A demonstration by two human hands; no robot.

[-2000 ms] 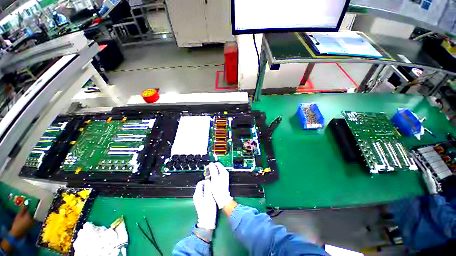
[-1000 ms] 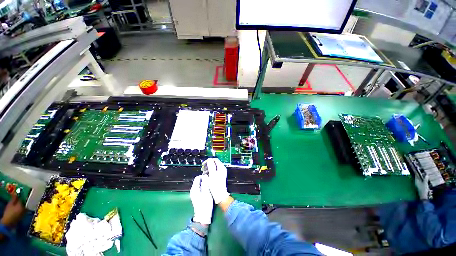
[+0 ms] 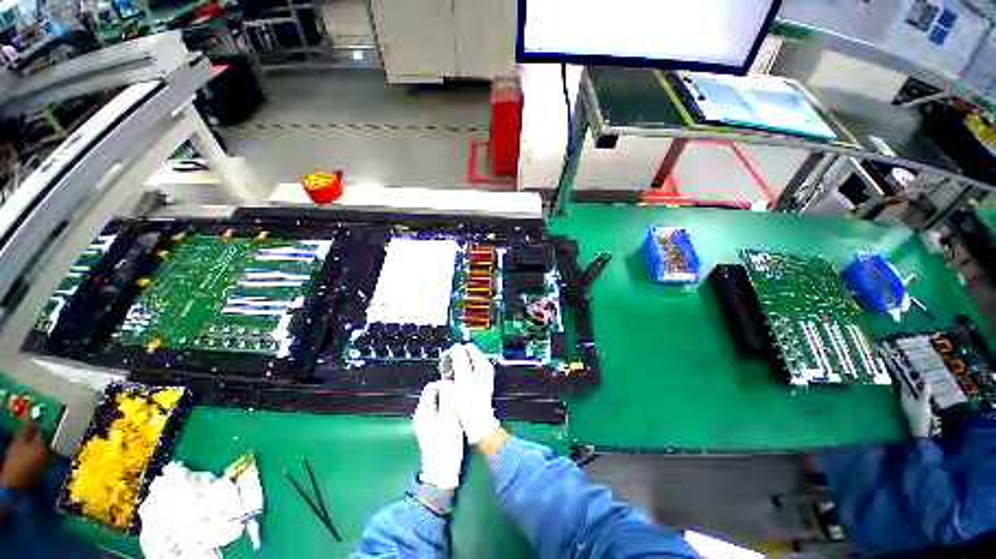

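Observation:
A populated board [image 3: 415, 286] with a white block, orange-copper coils and a row of black round parts lies in a black carrier frame [image 3: 577, 317]. My left hand [image 3: 439, 433] and my right hand [image 3: 474, 391], both in white gloves, are close together at the board's front edge, just below the round parts. The fingertips of my right hand are bent at the edge. Whether either hand holds something small is hidden by the fingers.
A second carrier holds a green board [image 3: 218, 289] at left. Tweezers [image 3: 315, 500], a crumpled white cloth [image 3: 200, 511] and a yellow-parts tray [image 3: 122, 453] lie in front. At right are blue bins [image 3: 671, 254], another green board [image 3: 814, 317] and a coworker's gloved hand [image 3: 921, 408].
My hands stay together at the board's front edge, with little movement. The view has shifted slightly. The coworker's gloved hand at right has moved a little.

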